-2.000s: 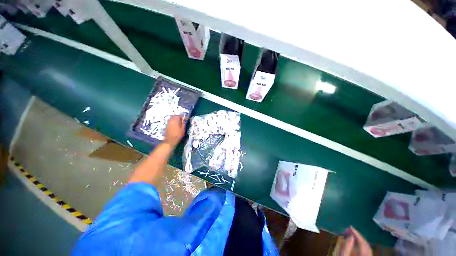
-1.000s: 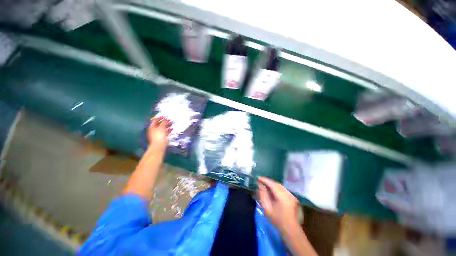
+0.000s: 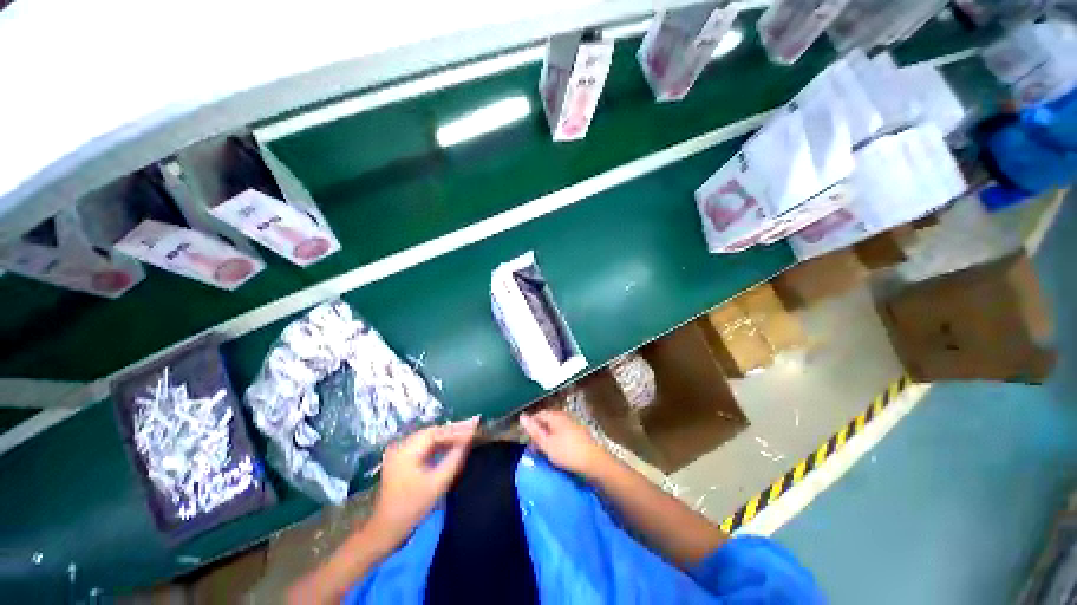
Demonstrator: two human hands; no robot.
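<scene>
My left hand (image 3: pixel 428 463) is at the bench's front edge, with its thumb and fingers close together. My right hand (image 3: pixel 562 438) is just to its right, fingers bent towards it. Something thin and dark may lie between the fingertips, but it is too small and blurred to tell. An open retail box (image 3: pixel 515 321) stands just beyond my hands, its dark inside showing. A clear plastic bag (image 3: pixel 376 376) of white bundles lies to the left. Further left is the dark parts tray (image 3: pixel 240 440) with loose white strips (image 3: pixel 177 443).
Retail boxes (image 3: pixel 575 89) stand along the far lane behind the white rail (image 3: pixel 455 236). More boxes (image 3: pixel 774 189) are grouped at the right. Brown cartons (image 3: pixel 968 319) are below and beyond the bench edge. A person's blue sleeve (image 3: pixel 1037 148) shows at far right.
The view has swung right. My left hand has left the tray, and both hands are now close together in front of me. The retail box now shows its open top.
</scene>
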